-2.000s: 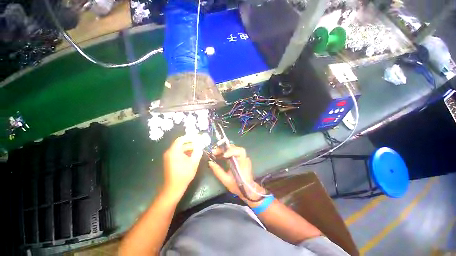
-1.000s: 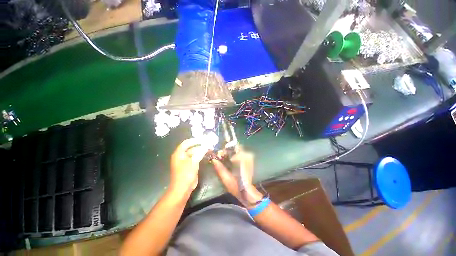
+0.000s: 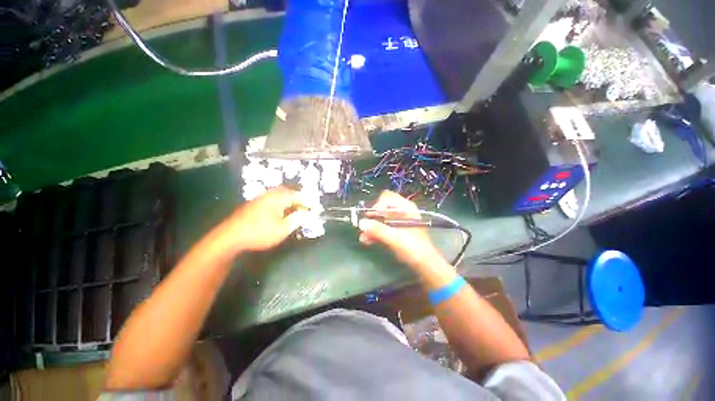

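Observation:
My left hand (image 3: pixel 266 222) holds a small white plastic part (image 3: pixel 312 225) at its fingertips, just below a pile of white parts (image 3: pixel 266 174). My right hand (image 3: pixel 397 227) holds the soldering iron (image 3: pixel 376 218) like a pen, its tip pointing left to the part in my left hand. Whether the tip touches the part cannot be told. A tangle of thin red, blue and black lead wires (image 3: pixel 415 174) lies right of the pile. A thin strand of solder wire (image 3: pixel 339 59) hangs in front of the blue duct.
The fume hood (image 3: pixel 317 125) hangs above the pile. The soldering station (image 3: pixel 517 168) stands right, its cord curving down. A black component tray (image 3: pixel 86 258) lies left. An open carton (image 3: pixel 423 333) is below the bench edge. A blue stool (image 3: pixel 615 290) stands right.
My hands have moved apart, and the iron now lies nearly level, pointing left. My left forearm reaches in from further left. The view has shifted, and the carton's inside shows more.

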